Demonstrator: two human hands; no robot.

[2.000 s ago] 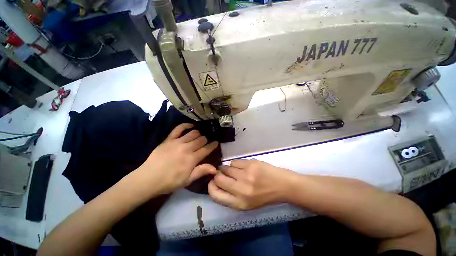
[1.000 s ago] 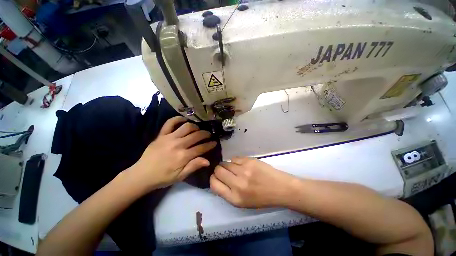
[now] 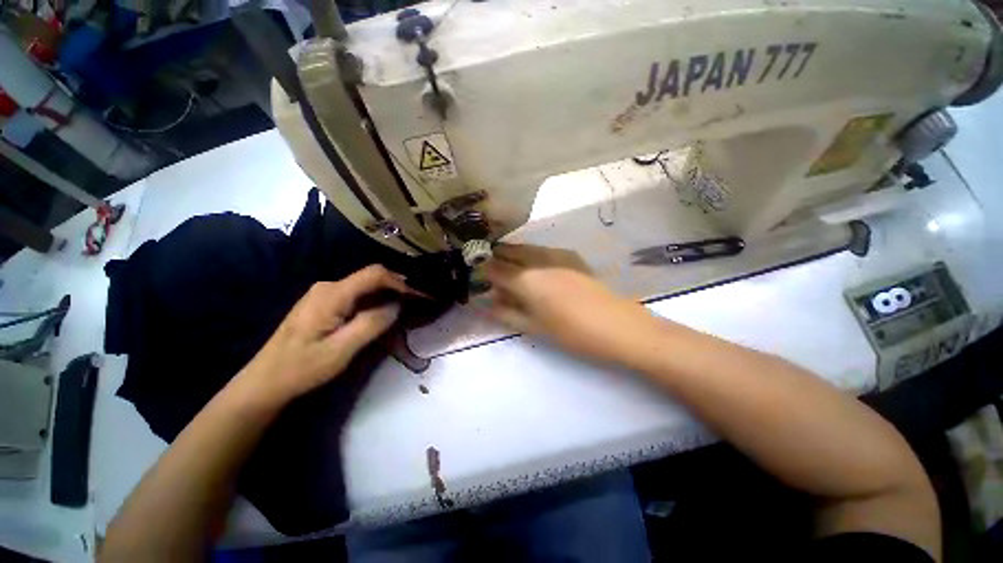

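The black garment [image 3: 209,297] lies heaped left of the needle, its right edge under the presser foot area [image 3: 449,269] of the cream sewing machine [image 3: 594,121]. It hangs over the table's front edge. My left hand [image 3: 335,330] pinches the cloth just left and in front of the foot, thumb and fingers together. My right hand [image 3: 539,291] is right beside the foot, its fingertips at the cloth edge behind the small pale knob. The hand is slightly blurred, and whether it grips cloth is hidden.
Dark thread snips [image 3: 691,252] lie on the machine bed [image 3: 616,236]. A grey inset with a white round part [image 3: 889,299] is at the table's right. A long black slab [image 3: 75,429] and a red item [image 3: 105,228] lie at the left.
My right hand has moved up from the front of the cloth to beside the foot. My left hand has drawn back slightly left, its fingers now bunched. The cloth in front of the foot has moved off the bed.
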